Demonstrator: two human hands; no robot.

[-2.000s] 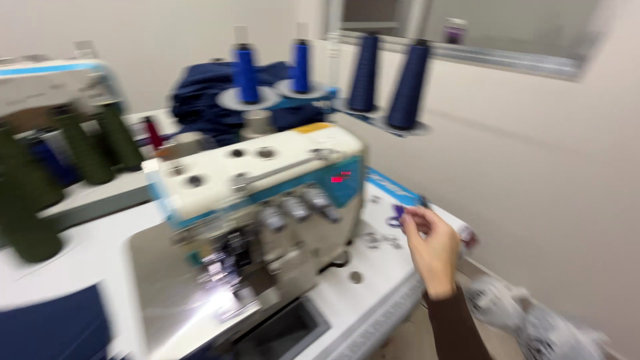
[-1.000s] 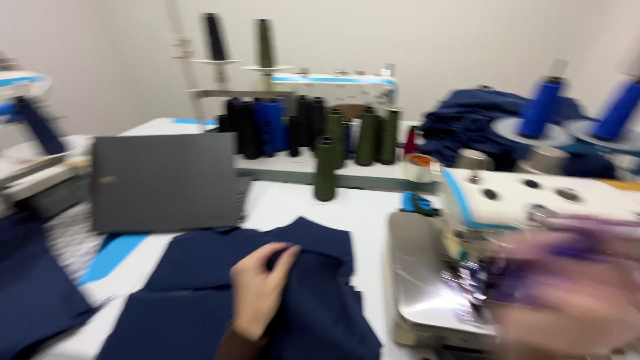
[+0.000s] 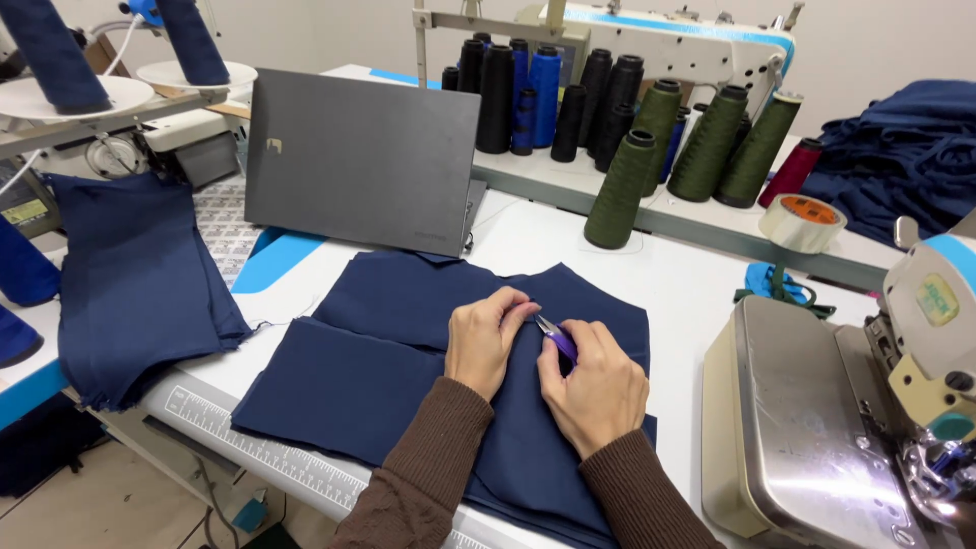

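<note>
Navy fabric pieces [image 3: 366,381] lie layered on the white table. My left hand [image 3: 484,335] pinches a bit of the navy cloth between thumb and forefinger near the upper middle of the stack. Close on its right, my right hand [image 3: 595,381] holds small purple thread snips [image 3: 563,341], their metal tips at the pinched cloth. Whether the blades are parted is too small to tell. Both wrists rest over the fabric in brown ribbed sleeves.
An overlock sewing machine [image 3: 808,427] stands at the right, its lamp lit. Behind the fabric are a grey laptop [image 3: 358,160], a green thread cone [image 3: 621,191] and a tape roll [image 3: 802,223]. More navy cloth [image 3: 137,282] hangs over the left edge. A printed ruler [image 3: 267,450] runs along the front.
The right hand, with the purple snips, has come from beside the overlock machine to the cloth next to my left hand. The view has swung left since the oldest frame.
</note>
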